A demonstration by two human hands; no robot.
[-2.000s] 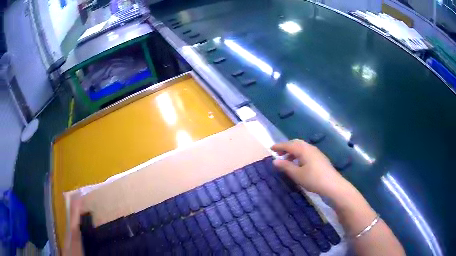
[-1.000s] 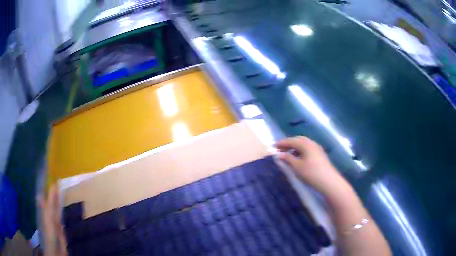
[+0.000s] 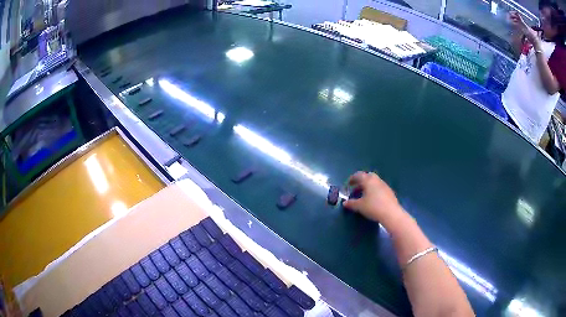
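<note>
My right hand [image 3: 367,197] is over the green conveyor belt [image 3: 397,142], fingers bent. A small black part [image 3: 333,195] is right beside its fingertips; I cannot tell whether they grip it. Two more black parts lie on the belt to its left, one nearer [image 3: 287,199] and one farther [image 3: 242,176]. Tight overlapping rows of dark parts [image 3: 180,272] cover the lower part of the tan cardboard sheet [image 3: 118,238] at lower left. My left hand is not in view.
A grey side rail [image 3: 146,133] runs between the belt and the yellow-topped surface [image 3: 74,186]. More parts lie singly up the belt. A green-framed table [image 3: 46,133] is at left. Across the belt are white pieces [image 3: 372,36], green [image 3: 459,56] and blue [image 3: 465,90] crates, and a person [image 3: 546,56].
The view has swung right. My right hand has left the cardboard's edge and is out over the belt beside a part. My left hand, earlier at the cardboard's left edge, is out of the picture.
</note>
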